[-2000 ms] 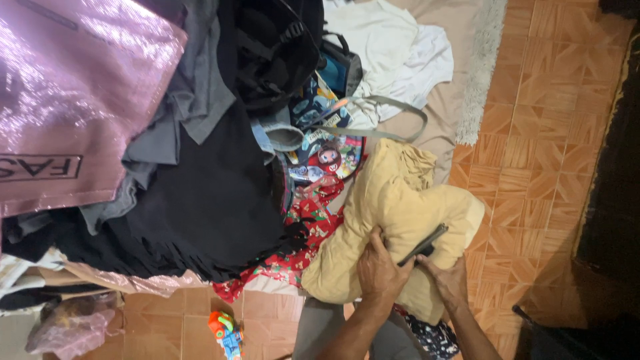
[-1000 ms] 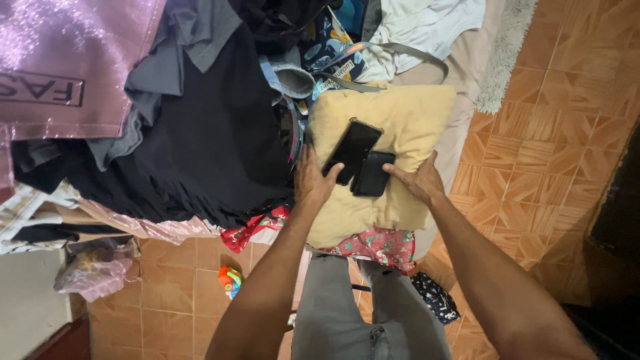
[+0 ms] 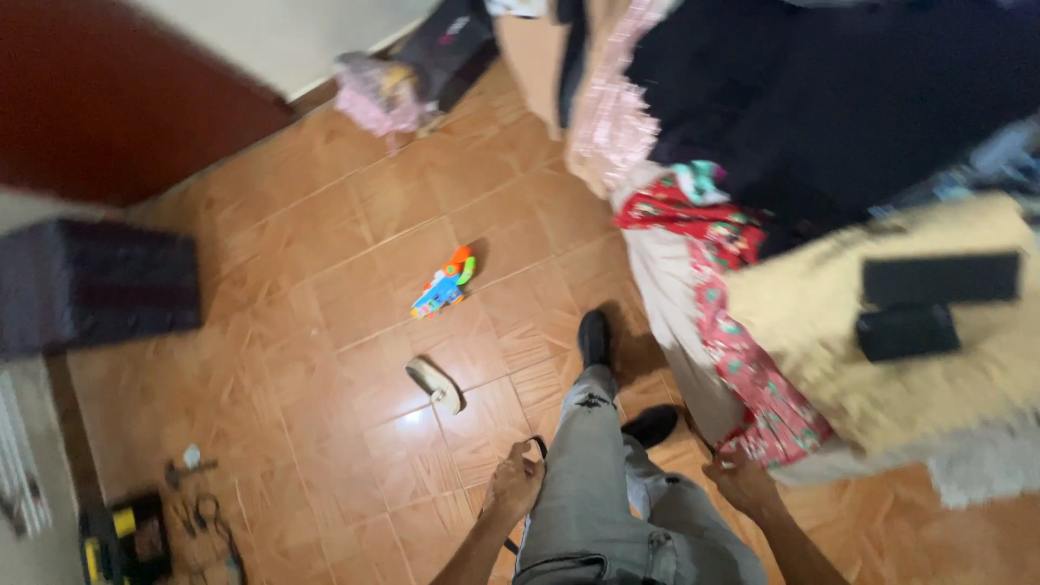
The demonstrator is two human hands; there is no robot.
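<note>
Beside the grey jeans (image 3: 569,487), my left hand (image 3: 513,481) is closed around a dark strap-like item, whose ends show above and below the fist. My right hand (image 3: 741,481), near the bed's edge, pinches a thin dark strap-like piece; blur hides whether both hands hold the same item. On the yellow cushion (image 3: 796,325) at the right lie a long flat black object (image 3: 942,278), which looks like a phone, and a smaller black wallet-like object (image 3: 908,331) just below it. Red floral cloth (image 3: 731,325) hangs between the cushion and the bed's side.
A toy gun (image 3: 444,284) and a beige shoe (image 3: 435,384) lie on the tiled floor. Black cloth (image 3: 829,114) covers the upper bed. A dark chest-like box (image 3: 97,284) stands at left, with tools and cables (image 3: 207,520) below. A plastic bag (image 3: 380,93) sits near the wall.
Both hands have left the cushion and the two black objects, which now rest on it. The hands are low beside the legs with dark strap-like pieces. The view has swung toward the floor.
</note>
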